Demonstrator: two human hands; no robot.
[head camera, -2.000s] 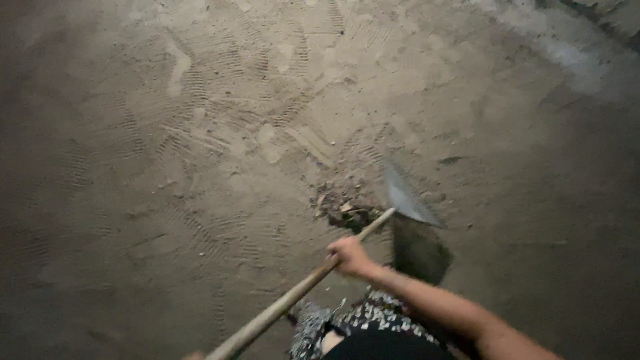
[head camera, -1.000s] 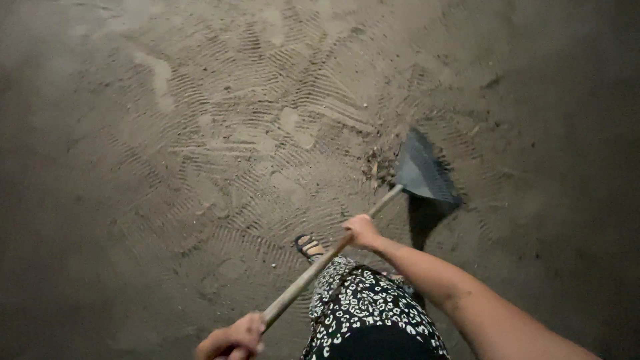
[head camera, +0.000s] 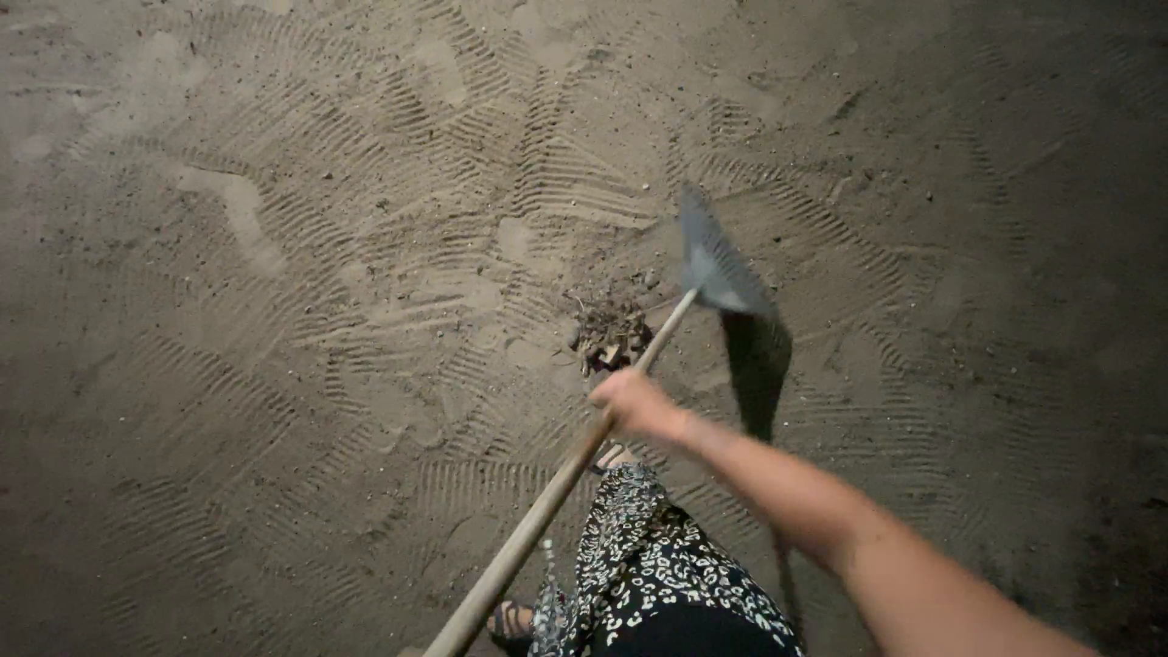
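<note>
My right hand (head camera: 634, 403) is closed round the middle of a long wooden handle (head camera: 534, 525). At the handle's far end a grey fan-shaped rake head (head camera: 716, 260) hangs tilted, slightly blurred, with its dark shadow on the ground below it. A small heap of dry leaves and debris (head camera: 610, 336) lies on the sandy ground, just left of the handle and beyond my right hand. The handle runs out of the frame at the bottom, where only a sliver of skin shows beside it; my left hand is otherwise outside the picture.
Sandy ground (head camera: 383, 274) marked with many rows of comb-like lines surrounds me. My sandalled foot (head camera: 511, 622) is at the bottom, and the other foot shows beyond the hem of my patterned trousers (head camera: 675, 557). Dark clumps (head camera: 1127, 566) lie at the lower right.
A second ago my left hand was in view on the lower handle; it has since moved down to the frame's edge. My feet have shifted, and the debris heap shows more fully beside the handle.
</note>
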